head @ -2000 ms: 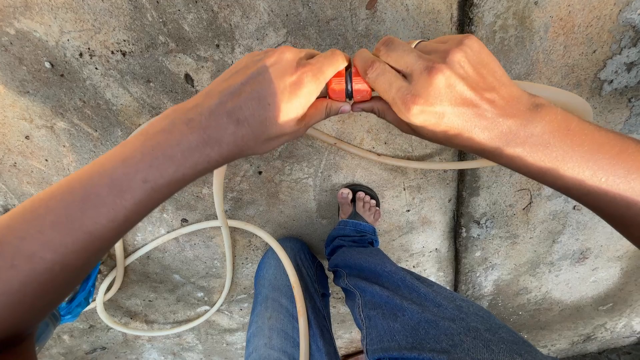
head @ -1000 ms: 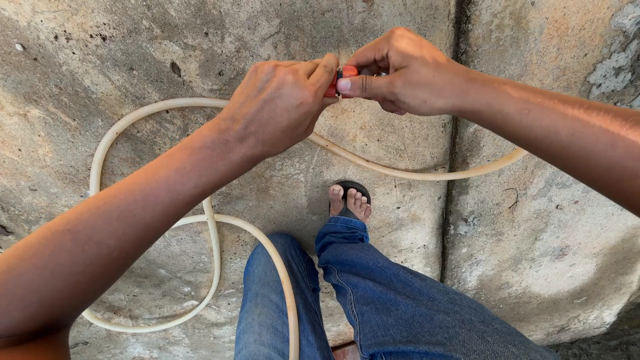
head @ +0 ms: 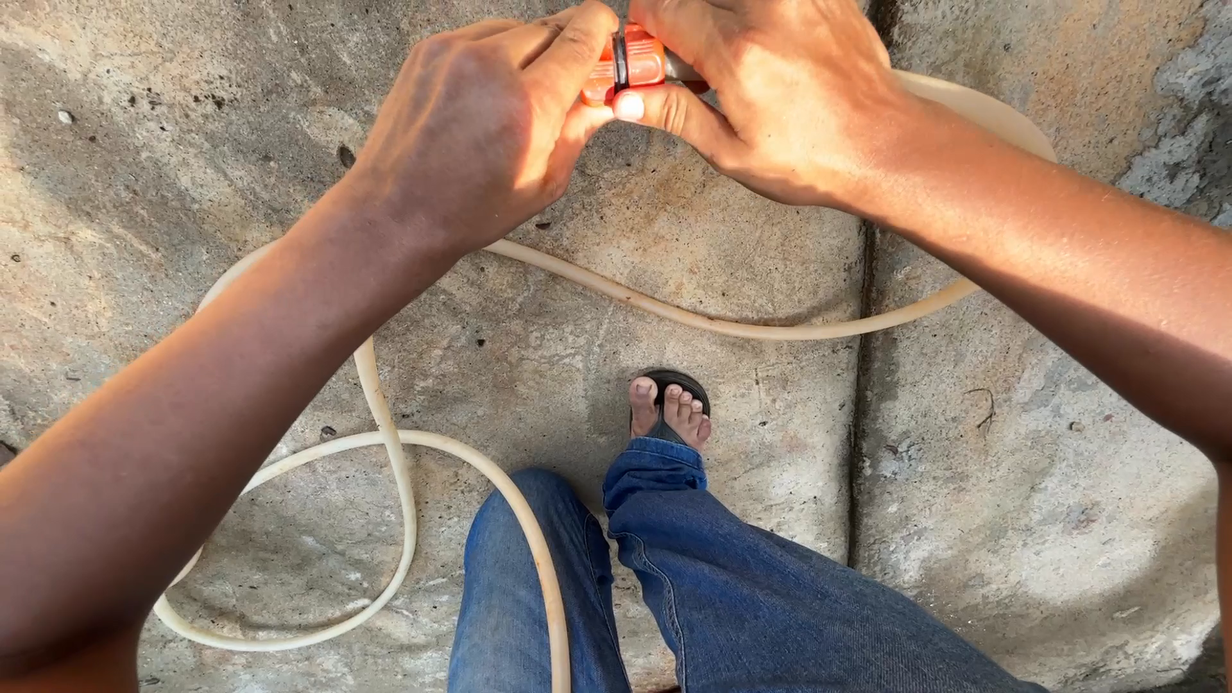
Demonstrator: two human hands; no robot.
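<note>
An orange plastic hose connector (head: 643, 60) with a black ring round its middle is held between both hands at the top of the view. My left hand (head: 481, 125) grips its left part, with the fingertips around it. My right hand (head: 770, 106) pinches the right part, the thumb lying along the underside by the black ring. A short grey piece shows between the connector and my right fingers. A cream-coloured hose (head: 731, 328) runs below the hands and curves behind my right forearm; whether it joins the connector is hidden.
Loops of the hose (head: 409, 520) lie at the lower left on the rough concrete floor (head: 539, 375), one length crossing my jeans (head: 539, 577). My foot in a black flip-flop (head: 671, 404) stands near the middle. A dark joint (head: 857, 433) runs down the concrete to its right.
Both hands have moved up toward the top edge, still on the connector. More of its orange body shows between them than one second ago.
</note>
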